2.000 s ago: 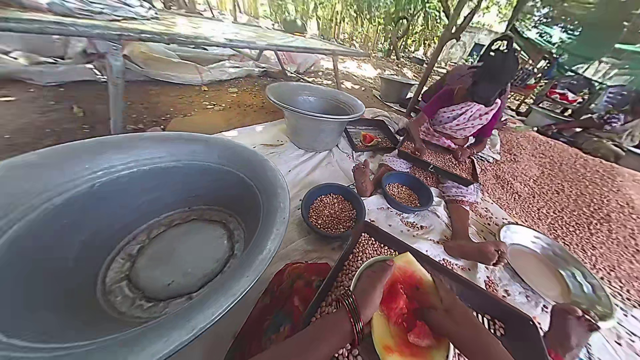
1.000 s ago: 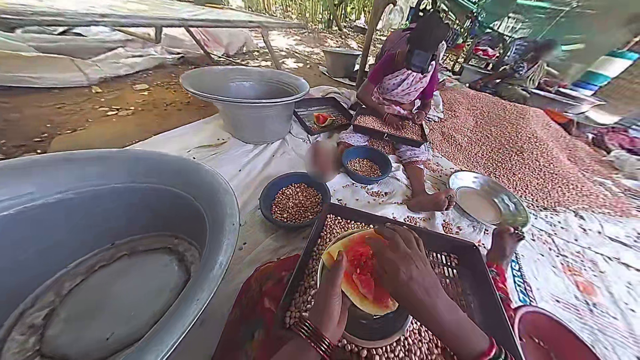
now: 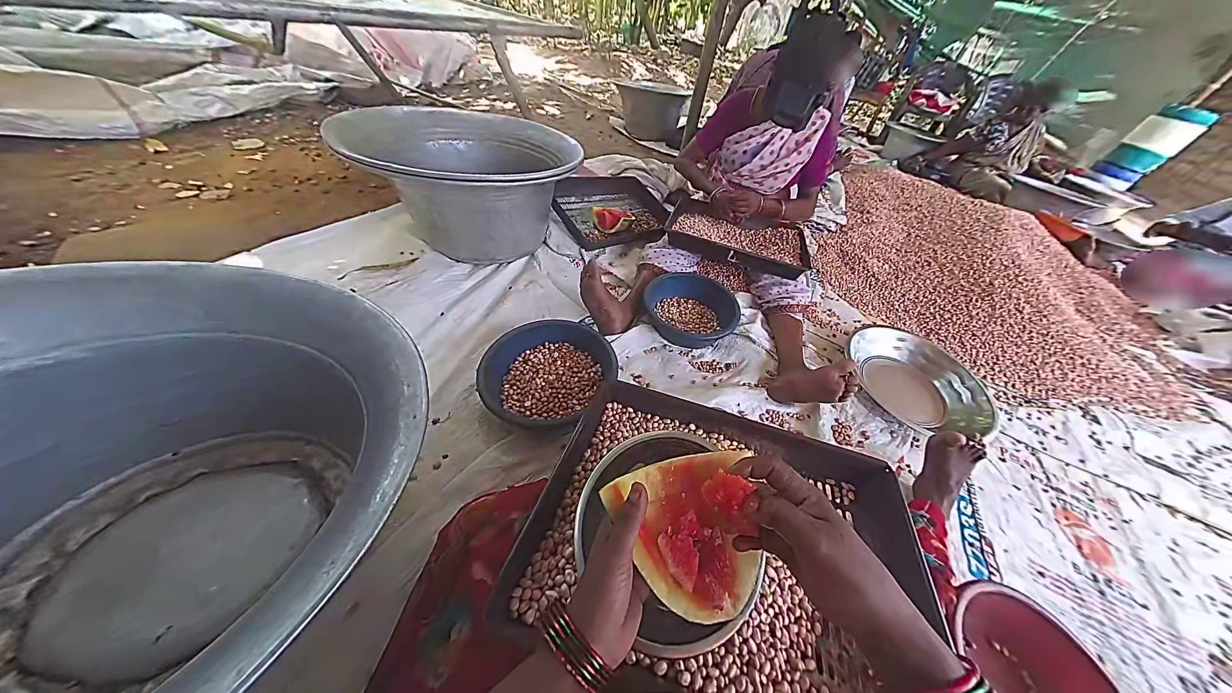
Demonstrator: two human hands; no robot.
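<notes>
A piece of watermelon (image 3: 674, 568), its red flesh partly scooped out, is held over a round bowl (image 3: 602, 472). My left hand (image 3: 611, 582) grips its left edge, thumb on the rind side. The fingers of my right hand (image 3: 799, 525) pinch a chunk of red flesh (image 3: 729, 496) at the right edge of the piece. The bowl rests on brown and pale nuts or seeds (image 3: 770, 616) in a dark rectangular tray (image 3: 885, 491) in front of me.
Large metal tubs (image 3: 375, 385) (image 3: 481, 217) stand at left. Blue bowls of nuts or seeds (image 3: 549, 380) (image 3: 688, 313) sit ahead. A person (image 3: 770, 144) sits beyond with a tray (image 3: 741, 241). A steel basin (image 3: 914, 380), red basin (image 3: 1030, 645) and large heap (image 3: 982, 289) lie at right.
My right fingers, which lay over the melon's flesh a second ago, are now at its right edge with a chunk between them. The seated person's hands have come together.
</notes>
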